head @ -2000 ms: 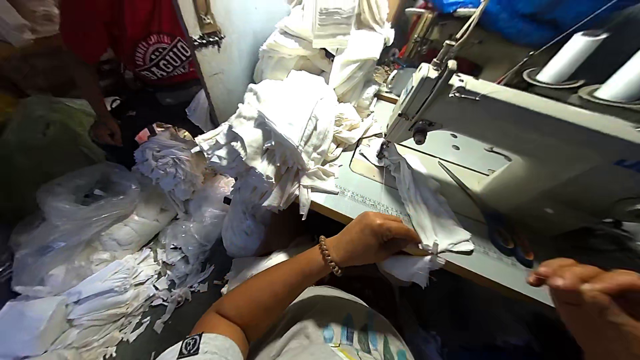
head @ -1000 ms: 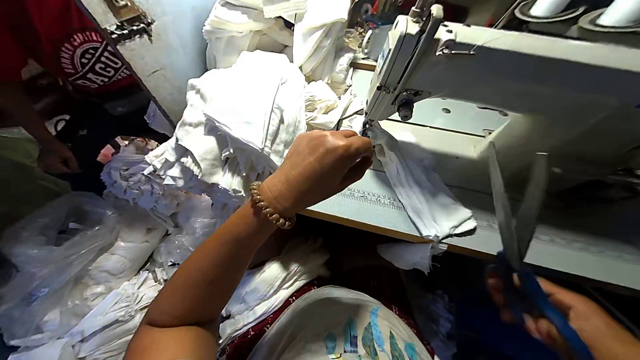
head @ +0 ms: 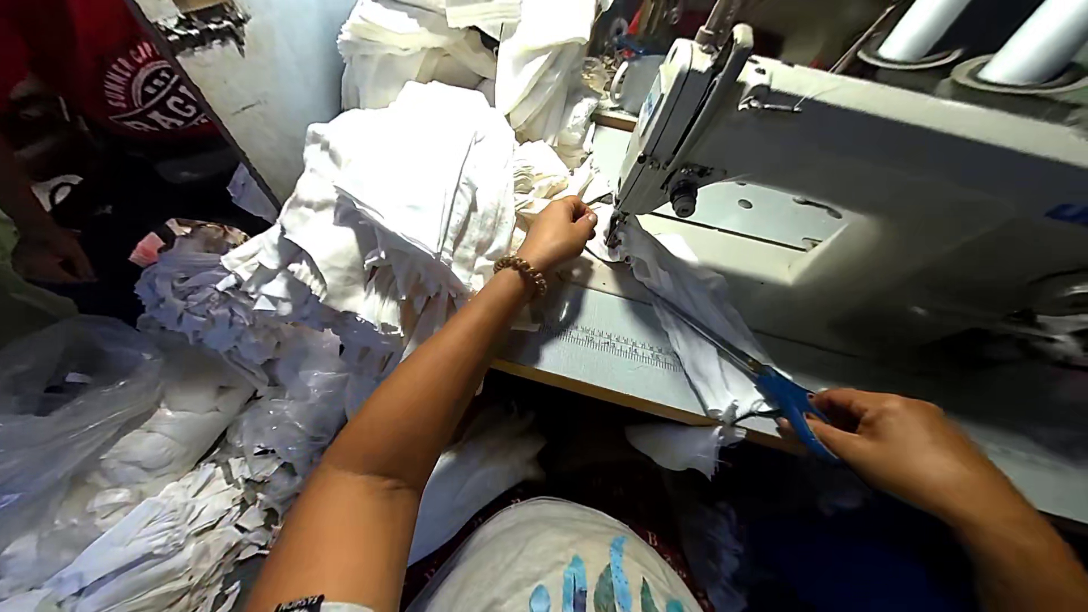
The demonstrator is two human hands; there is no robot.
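Note:
Scissors with blue handles (head: 795,404) are in my right hand (head: 905,446), their blades lying across the white fabric strip (head: 701,340) and pointing toward the needle area. That strip runs from the presser foot (head: 616,229) of the sewing machine (head: 850,170) down to the table's front edge. My left hand (head: 561,229), with a beaded bracelet at the wrist, is just left of the presser foot, fingers pinched at the edge of white cloth; what lies between the fingertips is hard to see. A printed ruler scale (head: 616,347) shows on the tabletop.
A large pile of white fabric pieces (head: 416,178) stands left of the machine. Plastic bags (head: 76,408) and more cloth bundles (head: 153,544) lie at lower left. Thread cones (head: 922,30) stand at upper right. A person in a red shirt (head: 127,76) is at upper left.
The scissors lay on the table two seconds ago; my right hand then took them up, blades spread, and has moved them onto the strip. My left hand has moved from the strip's near end to the presser foot.

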